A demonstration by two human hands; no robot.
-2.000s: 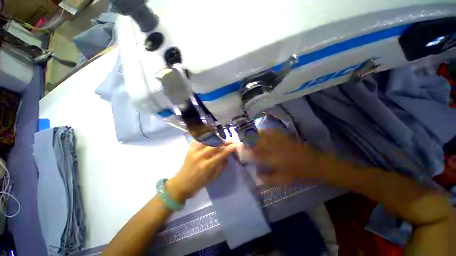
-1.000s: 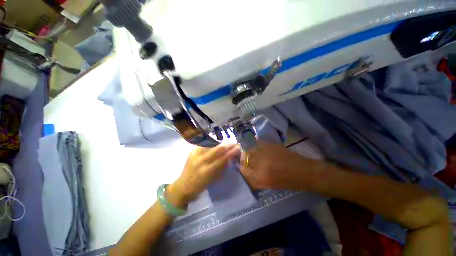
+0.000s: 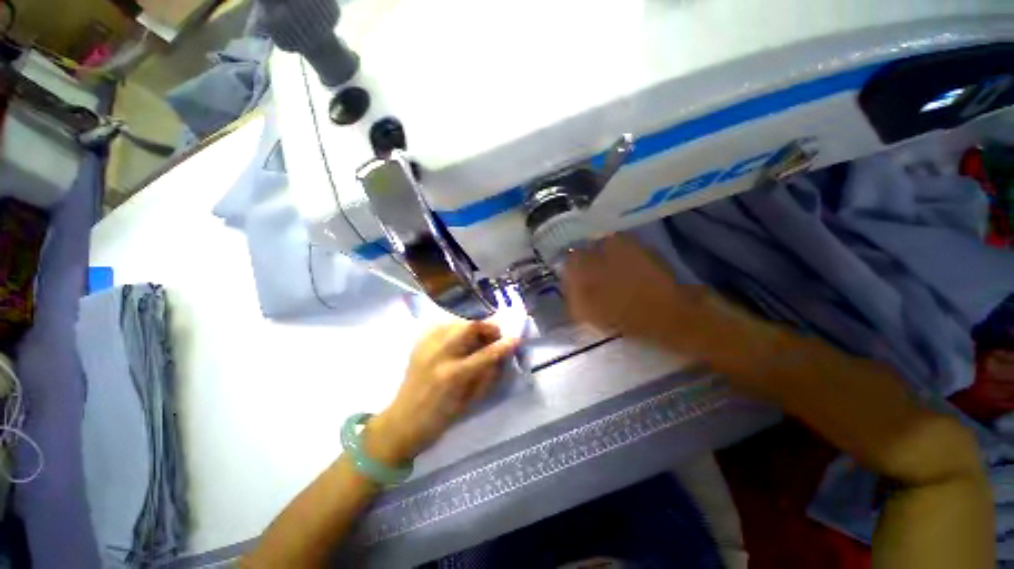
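The white sewing machine (image 3: 689, 133) with a blue stripe stands over the table. My left hand (image 3: 450, 372), a green bangle at its wrist, has its fingertips pinched together just in front of the lit presser foot (image 3: 506, 295). A small pale edge of grey-blue cloth (image 3: 519, 358) shows at these fingertips; the glare hides most of it. My right hand (image 3: 623, 287) is blurred, just right of the presser foot and below the tension dial (image 3: 559, 211). Its fingers are partly behind the machine parts, so its grip cannot be told.
A stack of grey-blue cut pieces (image 3: 122, 428) lies at the table's left. More cloth (image 3: 295, 267) lies behind the needle area. Crumpled garment panels (image 3: 823, 267) are heaped at right. A ruler strip (image 3: 556, 453) runs along the front edge. White cord (image 3: 17, 428) hangs at far left.
The flat strip that hung over the front edge has moved in toward the needle and mostly out of sight. My right hand has moved up and slightly right; my left hand stays near the foot.
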